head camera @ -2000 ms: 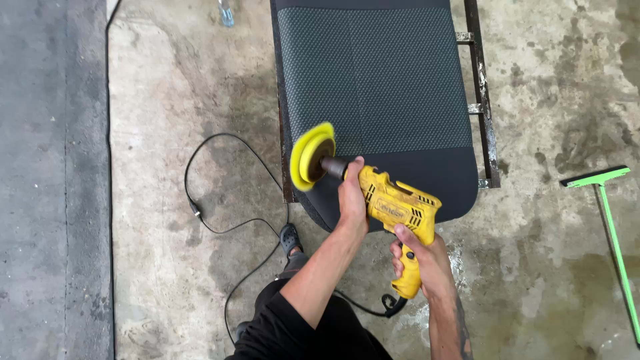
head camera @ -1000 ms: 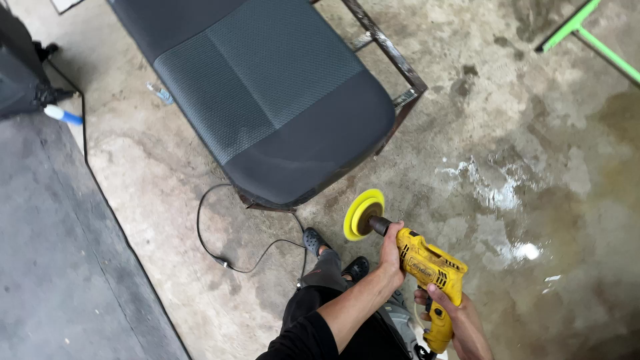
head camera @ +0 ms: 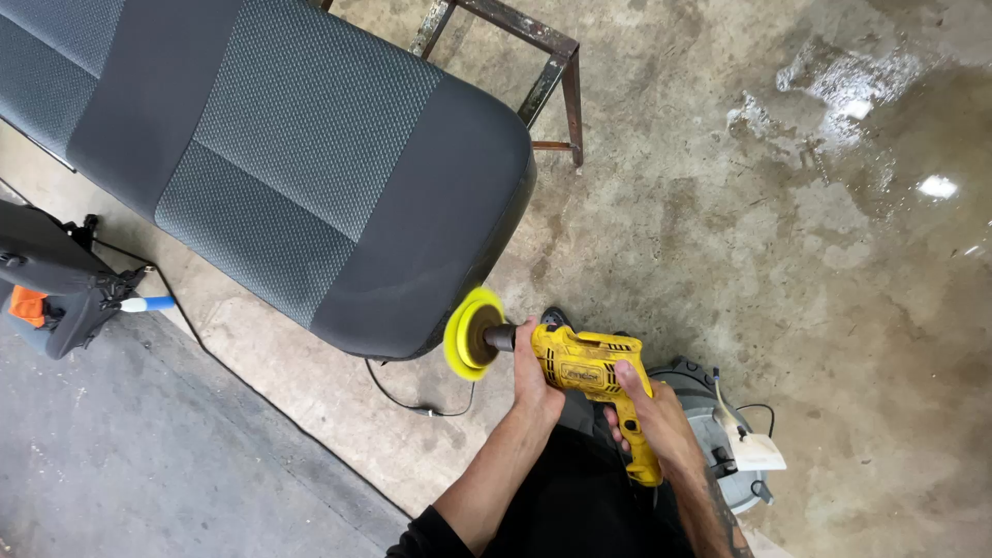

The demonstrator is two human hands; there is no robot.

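Note:
A yellow power drill [head camera: 585, 364] is held in both hands, its nose turned to the left. My left hand [head camera: 535, 376] wraps the front of the body just behind the dark chuck. Around the pistol grip is my right hand [head camera: 651, 407], thumb on the side of the housing. The chuck carries a round yellow brush or pad [head camera: 473, 333], blurred at its rim. That disc is at the lower corner of a dark grey fabric vehicle seat bench [head camera: 434, 209]; whether it touches the side of the seat cannot be told.
The seat rests on a rusty metal frame [head camera: 572, 93]. Beside my legs stands a grey vacuum-like machine [head camera: 697, 418]. A black cable [head camera: 256, 395] crosses the floor at the left, near dark seat parts [head camera: 46, 256] and a blue-and-white brush or bottle [head camera: 147, 304]. Wet patches [head camera: 845, 93] shine at the right.
The disc was over the seat's front edge two seconds ago, then away from it over the floor; now it is at the seat's corner again. The view has swung considerably.

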